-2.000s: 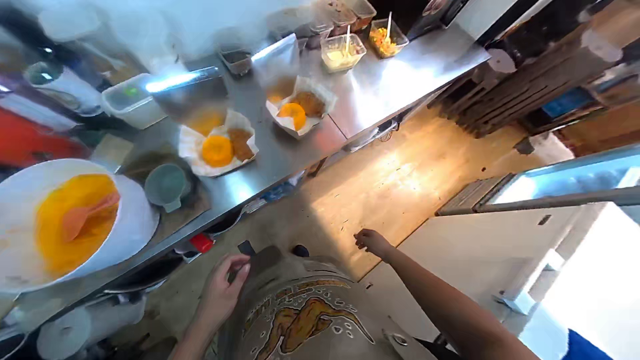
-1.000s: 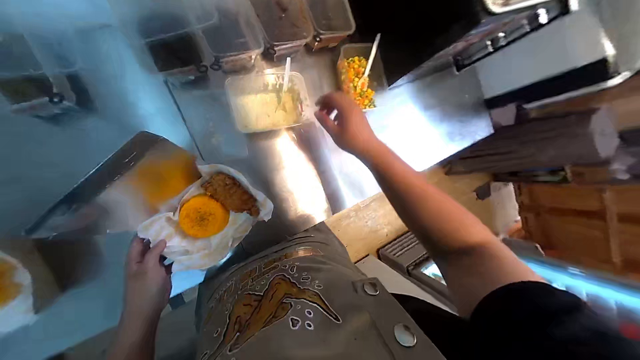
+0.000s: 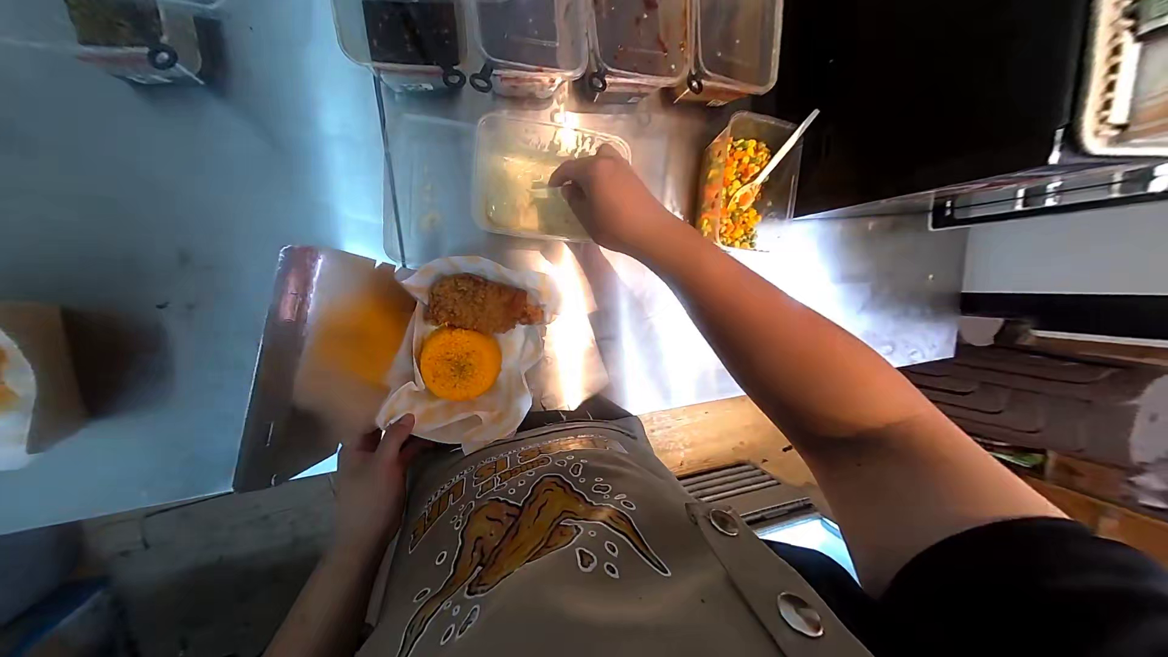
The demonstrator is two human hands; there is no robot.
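Observation:
My left hand grips the near left edge of a paper-lined food tray by my apron. In the paper lie a browned, breaded fried piece and, beside it, a round mound of yellow-orange rice with dark specks. Above the right part of a clear plastic tub of pale, creamy food is my right hand, its fingers bent together around what looks like the end of a pale utensil. Further right stands a tub of diced mixed vegetables with a white spoon leaning in it.
Lidded clear containers line the back of the steel counter. Another paper-lined tray sits at the far left. Left of my tray is an upright shiny metal sheet. A black appliance stands at the back right.
My right hand has moved from beside the vegetable tub to over the tub of pale food. Two seconds ago both hands were away from the counter; the left now grips the paper-lined tray.

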